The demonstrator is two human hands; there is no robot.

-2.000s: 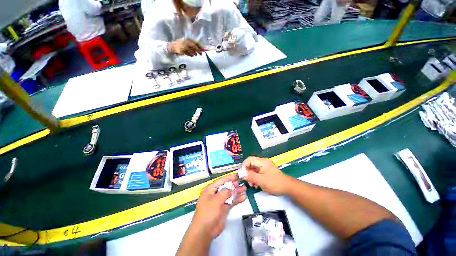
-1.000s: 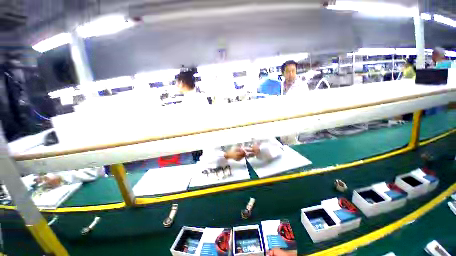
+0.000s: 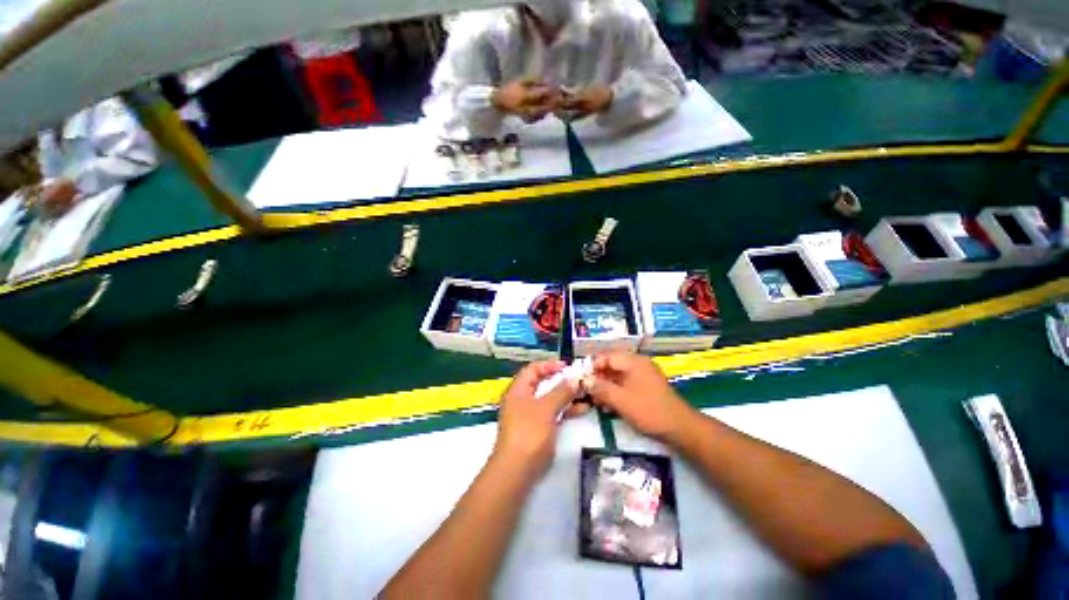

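My left hand (image 3: 536,410) and my right hand (image 3: 633,393) meet at the near yellow edge of the conveyor. Both pinch a small white accessory (image 3: 574,375); its details are too small to tell. Just beyond my hands, an open gift box base (image 3: 605,342) with a dark inside and a blue printed card stands on the belt. A box lid (image 3: 678,314) with a blue face and red-and-black picture is beside it. A black parts tray (image 3: 666,551) with shiny clear poly bags (image 3: 627,498) lies below my hands on the white mat.
More open boxes (image 3: 780,307) stand on the green conveyor belt (image 3: 293,340), with several smartwatches (image 3: 404,252) lying singly beyond them. A coworker in white (image 3: 481,59) sits opposite. A long white packet (image 3: 1006,457) lies at the right. A dark glossy machine (image 3: 152,527) is at the lower left.
The view has tilted down again from the upper shelf and lights. Both hands are back in full view, together on the white accessory. The boxes appear further left than one second ago in the tilted-up view.
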